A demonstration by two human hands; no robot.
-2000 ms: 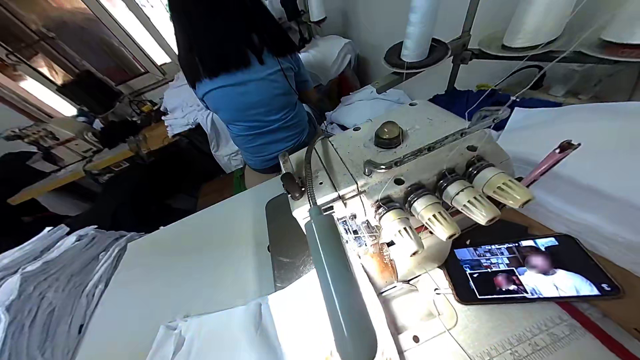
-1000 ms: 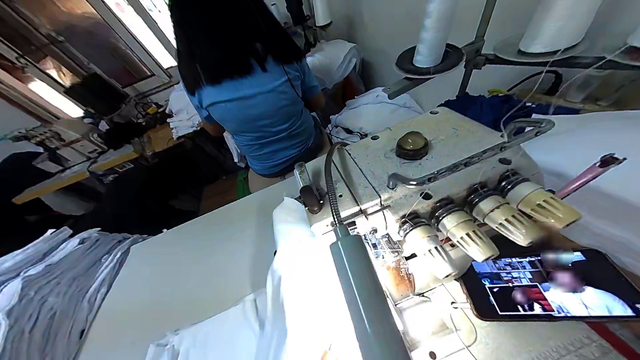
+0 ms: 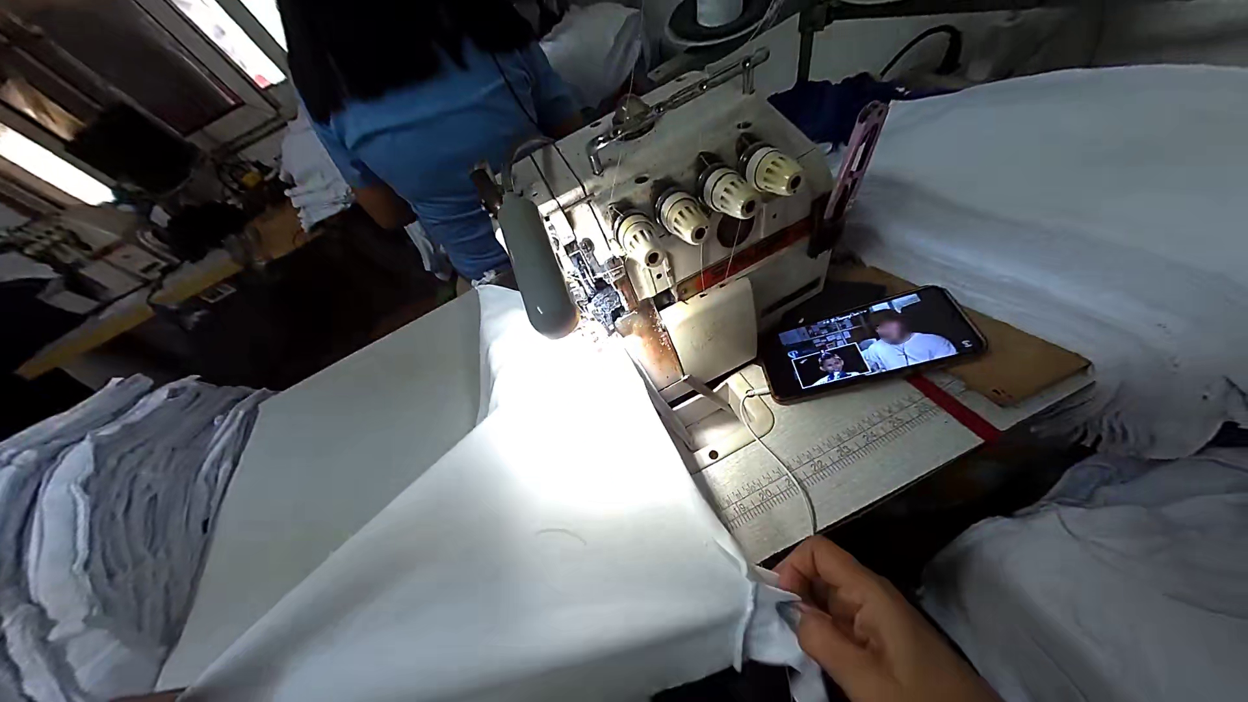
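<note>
A white fabric piece [image 3: 546,526] stretches from the needle area of an overlock sewing machine [image 3: 712,244] toward me, over the table edge. My right hand [image 3: 868,624] pinches the fabric's seamed corner at the lower right, thumb on top. Only a sliver of my left hand [image 3: 146,696] shows at the bottom left edge, by the fabric's lower left side; its fingers are hidden. A grey lamp [image 3: 538,268] lights the cloth where it lies at the presser foot. The machine's cream tension dials [image 3: 729,190] face me.
A smartphone [image 3: 873,343] with a lit screen lies right of the machine on a brown board [image 3: 1033,370]. Stacked grey-white fabric [image 3: 107,526] is at the left. White cloth [image 3: 1063,224] heaps at the right. A person in a blue shirt [image 3: 419,146] is beyond the table.
My right hand has come into view, holding the fabric's corner. The fabric now spreads toward me over the table front. The view has shifted, showing more of the table's right side.
</note>
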